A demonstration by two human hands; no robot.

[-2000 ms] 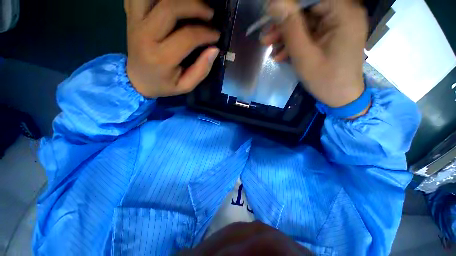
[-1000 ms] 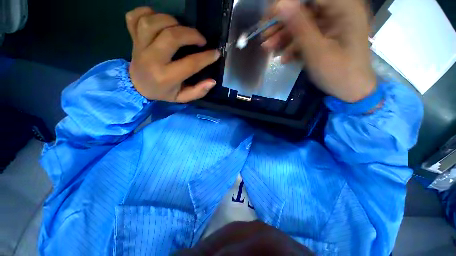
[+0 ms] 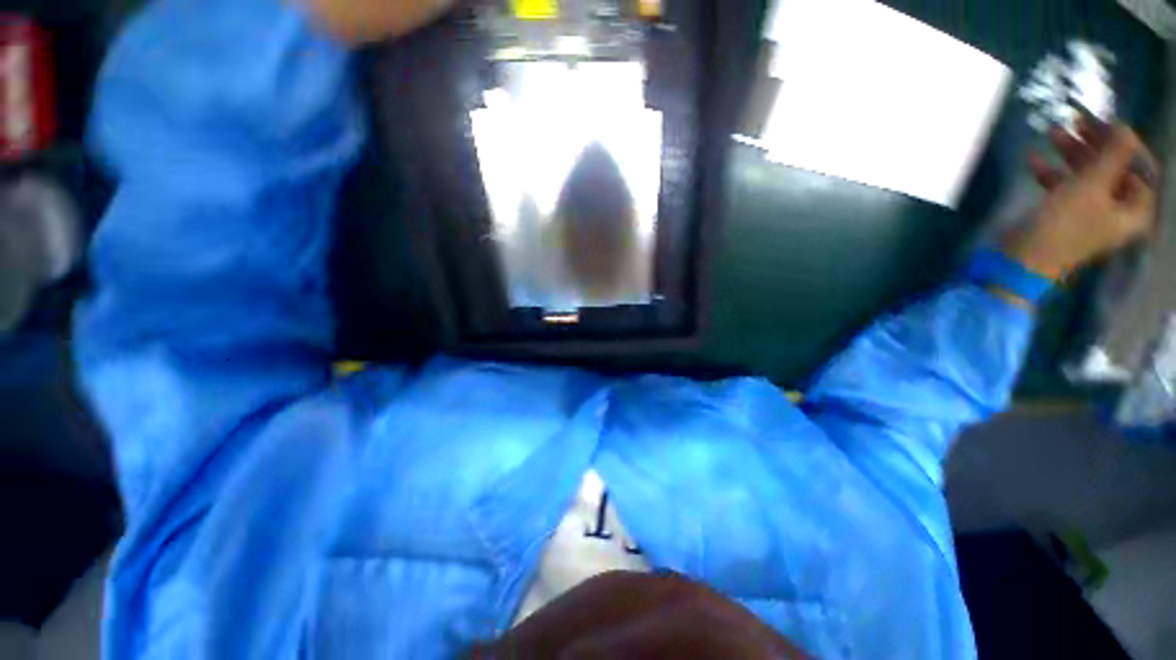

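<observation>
The tablet assembly (image 3: 580,194) lies in front of me, its mirror-like metal back up, with a yellow patch at its far end. The black tray (image 3: 426,232) frames it. My left hand (image 3: 381,13) is at the top edge by the tray's far left corner, mostly cut off, so its fingers are hidden. My right hand (image 3: 1090,194) is far to the right, blurred, at a pile of loose white bits (image 3: 1070,84). I cannot tell whether it holds the tweezers. A white sheet stack (image 3: 883,97) lies between the tray and the pile.
The dark green bench (image 3: 800,258) extends right of the tray. A clear plastic bag (image 3: 1148,387) is at the right edge, beside a narrow grey-brown carton. A red bin (image 3: 23,84) is far left, with a blurred pale round object (image 3: 36,239) below it.
My right hand has moved from over the metal back out to the white bits. My left hand has moved up to the top edge. The tray and unit now show upright and lower in view.
</observation>
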